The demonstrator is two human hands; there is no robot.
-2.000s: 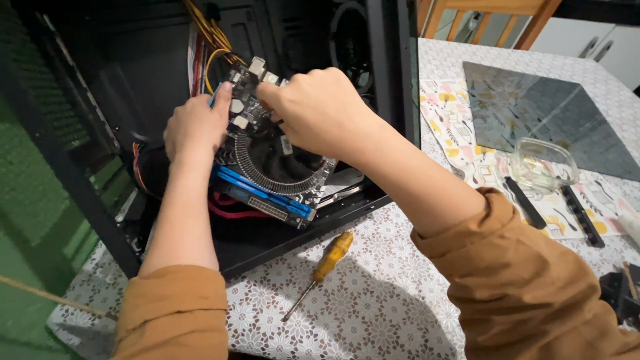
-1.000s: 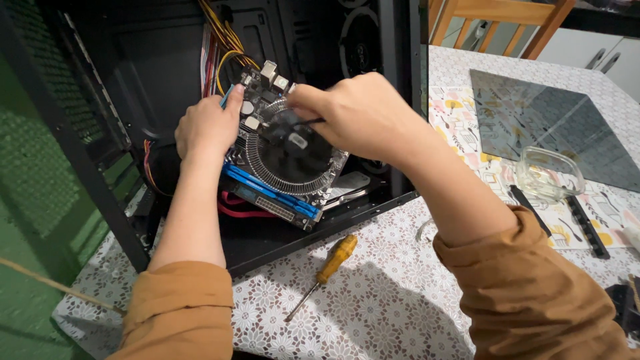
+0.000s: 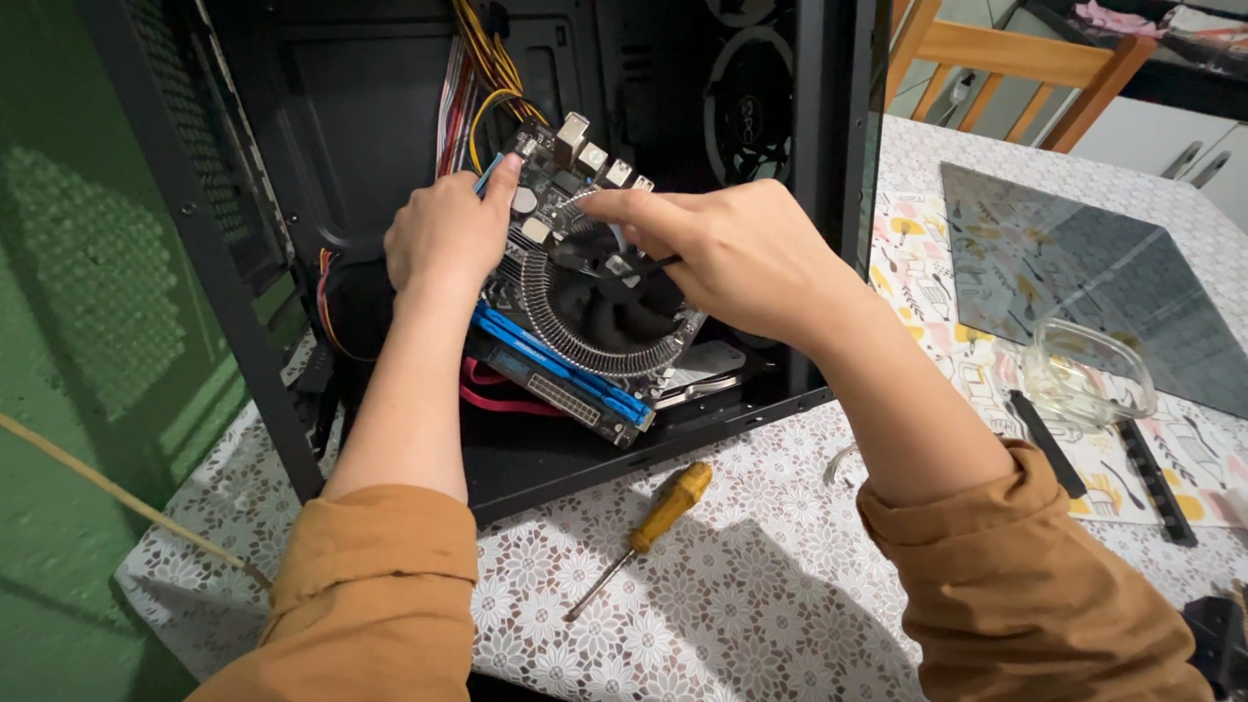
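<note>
A computer motherboard (image 3: 556, 180) sits tilted inside a black computer case (image 3: 546, 487). My left hand (image 3: 448, 229) grips its upper left edge, thumb on top beside a light blue connector part. On the board are a round CPU cooler with a black fan (image 3: 614, 312) and blue memory modules (image 3: 565, 361). Over the cooler, my right hand (image 3: 746, 258) has its thumb and index finger closed by the fan's upper edge; a black cable with a small connector (image 3: 619, 265) runs from under the fingers. The fingertips' exact hold is partly hidden.
A yellow-handled screwdriver (image 3: 673, 505) lies on the lace tablecloth before the case. To the right are a dark glass panel (image 3: 1092, 273), a glass dish (image 3: 1082, 375) and black strips (image 3: 1155, 483). Yellow power cables (image 3: 492, 58) hang behind the board; a wooden chair (image 3: 1014, 54) stands beyond.
My right hand has shifted slightly over the cooler, its fingertips now nearer the fan's upper edge. My left hand keeps its grip on the board. The view has shifted a little.
</note>
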